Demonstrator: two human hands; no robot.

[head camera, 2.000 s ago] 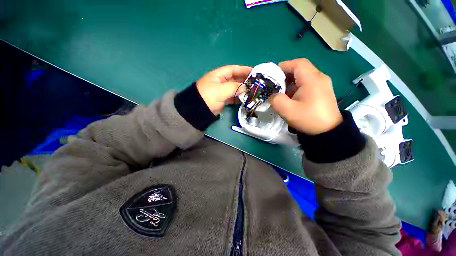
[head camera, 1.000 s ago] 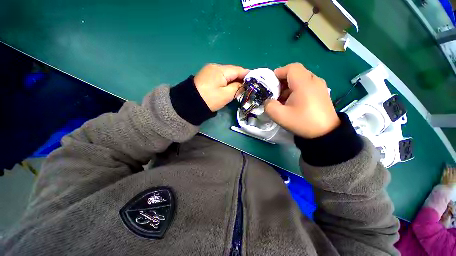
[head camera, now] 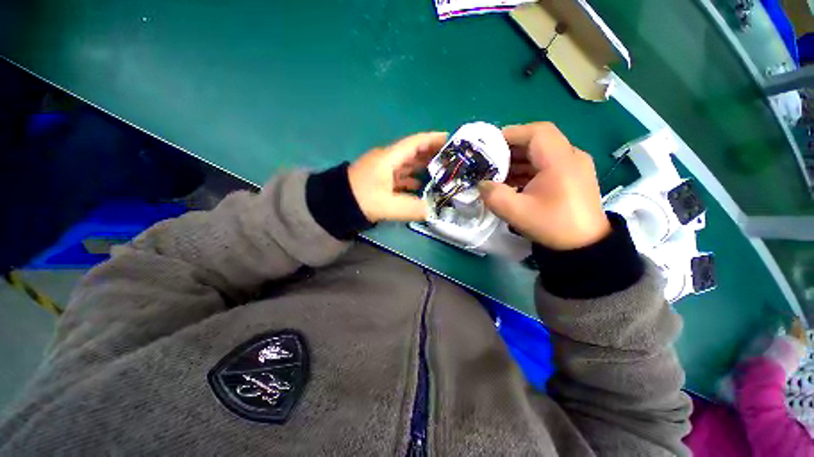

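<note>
A white end cover (head camera: 486, 140) with dark electronics and thin red and yellow wires inside is tilted open above a white camera housing (head camera: 464, 228) on the green bench. The wires run from the cover down into the housing's round opening. My right hand (head camera: 549, 187) grips the cover's right side, thumb at its lower rim. My left hand (head camera: 393, 178) is at the left of the cover and housing, thumb and fingers apart, slightly blurred. Whether its fingertips touch the wires or rim is hard to tell.
White camera units (head camera: 644, 219) with black square faces lie right of my right hand. An open carton (head camera: 571, 54) with a small black part (head camera: 538, 61) by it is at the far edge. A printed white-and-purple item (head camera: 469, 7) lies beside it. A person's pink sleeve (head camera: 763, 402) shows lower right.
My left hand's fingers have opened and its thumb has moved lower, off the cover's side. My right hand still holds the cover. The view has shifted slightly.
</note>
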